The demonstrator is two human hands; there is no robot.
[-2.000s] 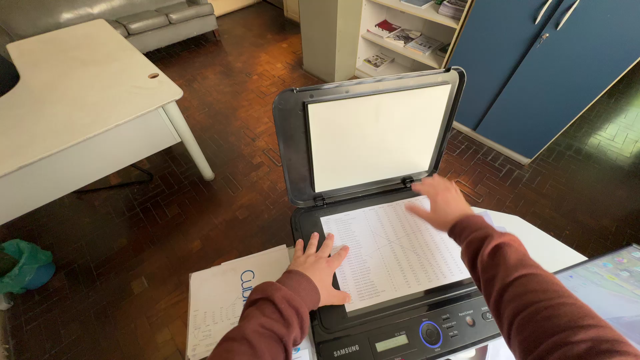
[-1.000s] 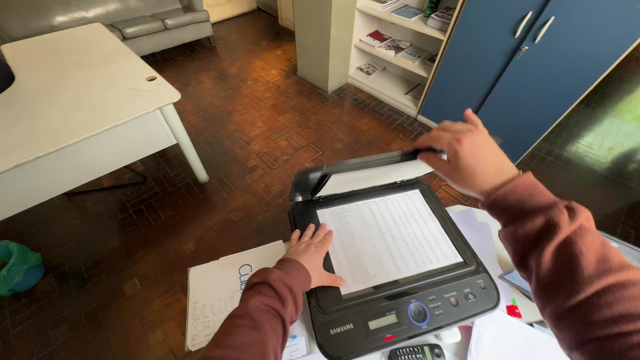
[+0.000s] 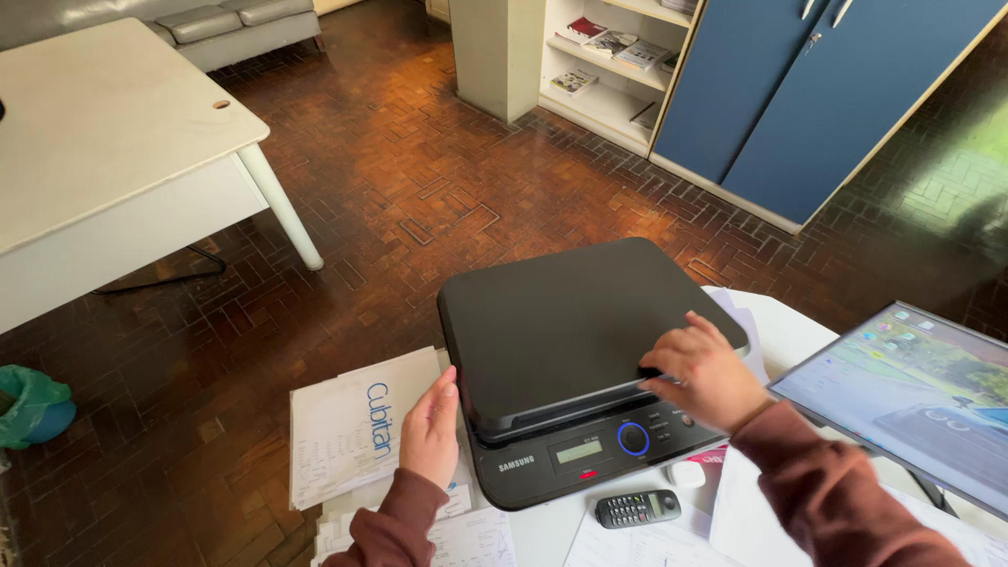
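A black Samsung multifunction printer [image 3: 543,465] stands on a white desk, its scanner lid [image 3: 583,323] lowered over the glass. My right hand [image 3: 701,374] is at the lid's front edge, right of its middle, fingers curled over the rim. Along the printer's left side rests my left hand [image 3: 431,433], upright with the fingers together against the casing. The control panel with a small display and a round blue-ringed button [image 3: 633,439] shows in front of the lid. The printed sheet seen on the glass before is hidden under the lid.
A cordless phone handset [image 3: 638,509] lies in front of the printer. Paper stacks [image 3: 339,441] are at the left, and loose sheets surround the phone. A monitor [image 3: 906,402] stands at the right. Beyond are a white table [image 3: 118,102], blue cabinet [image 3: 835,94], shelves and a lined bin [image 3: 35,405].
The raised scanner lid has come down with my right hand on its edge, covering the printed sheet. My left hand has moved off the sheet to the printer's left side.
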